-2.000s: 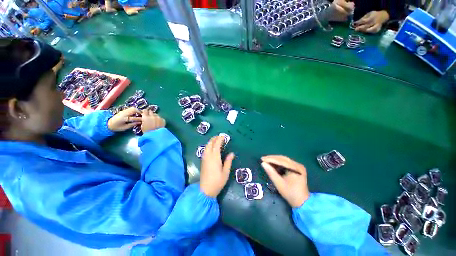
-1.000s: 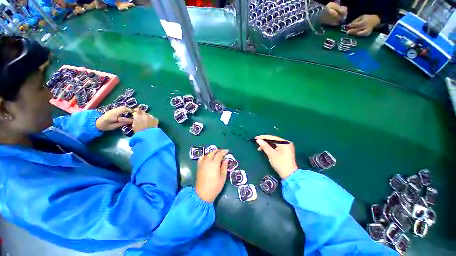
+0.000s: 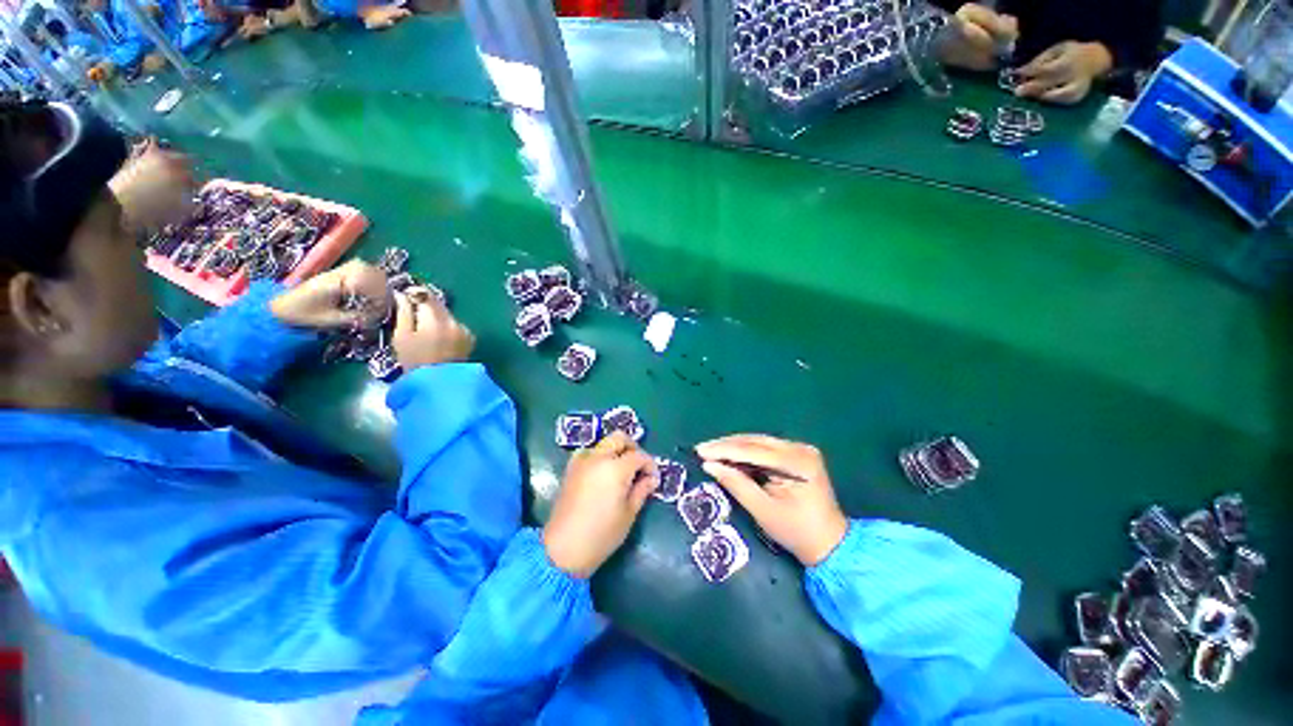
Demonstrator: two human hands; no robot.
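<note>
Several silver-rimmed watch housings (?) (image 3: 719, 553) lie in a bent row in front of me. My left hand (image 3: 596, 504) is bare, with its fingers curled and its fingertips at the left edge of a middle housing (image 3: 668, 479). I cannot tell whether it grips the housing or only touches it. My right hand (image 3: 780, 496) holds thin black tweezers (?) (image 3: 769, 471) like a pen, to the right of that housing. Their tip is too small to make out. Two housings (image 3: 577, 430) lie beyond my left hand.
A stack of housings (image 3: 939, 462) lies to the right, a larger pile (image 3: 1163, 603) at lower right. A metal post (image 3: 560, 156) stands ahead, with loose housings (image 3: 533, 325) and a white scrap (image 3: 659, 332) near its foot. A neighbour (image 3: 255, 525) works at left beside a red-pink tray (image 3: 348, 238).
My right hand has come back down from the dark specks towards the row. My left fingers have curled in at the middle housing. The housing formerly right of the row no longer shows.
</note>
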